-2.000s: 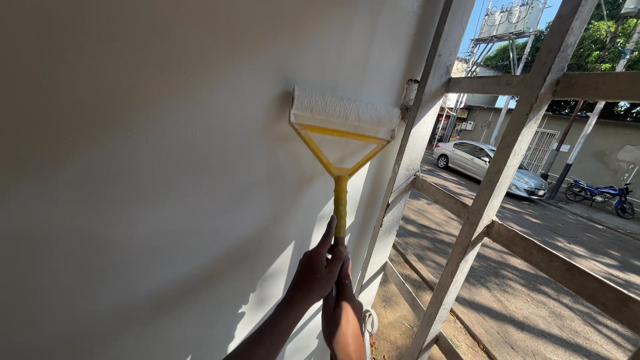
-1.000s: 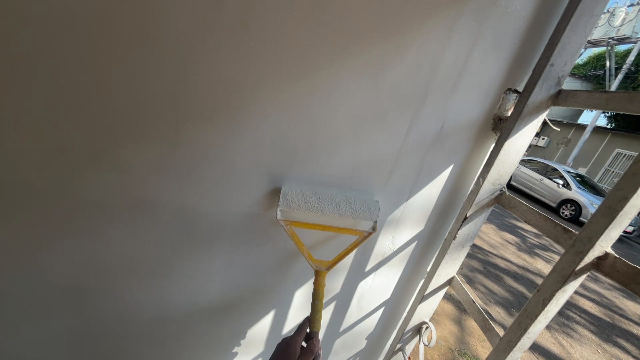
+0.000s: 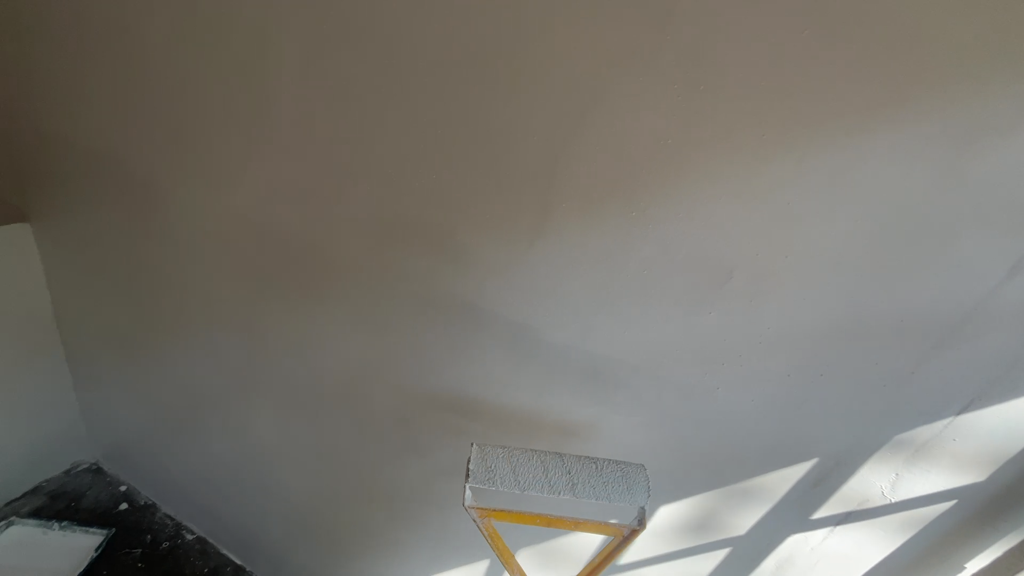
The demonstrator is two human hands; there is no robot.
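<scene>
A paint roller (image 3: 558, 476) with a textured, paint-coated sleeve and a yellow triangular frame (image 3: 552, 522) shows at the bottom centre. Its sleeve is at or close to the pale wall (image 3: 512, 264); contact cannot be told for sure. The frame's lower part and the handle are cut off by the bottom edge. Neither my left hand nor my right hand is in view, so what each holds is hidden. Sunlight and bar-shaped shadows fall on the wall at the lower right.
At the lower left, a dark, paint-spotted surface (image 3: 152, 536) meets the wall. On it lies a pale, flat-looking object (image 3: 52, 548), partly cut off, perhaps a tray. Another pale wall (image 3: 36, 360) forms a corner at the left edge.
The view has swung left, and the barred frame and street have left it. Both hands showed on the handle at first, then part of one; now neither shows. The roller sits lower in view.
</scene>
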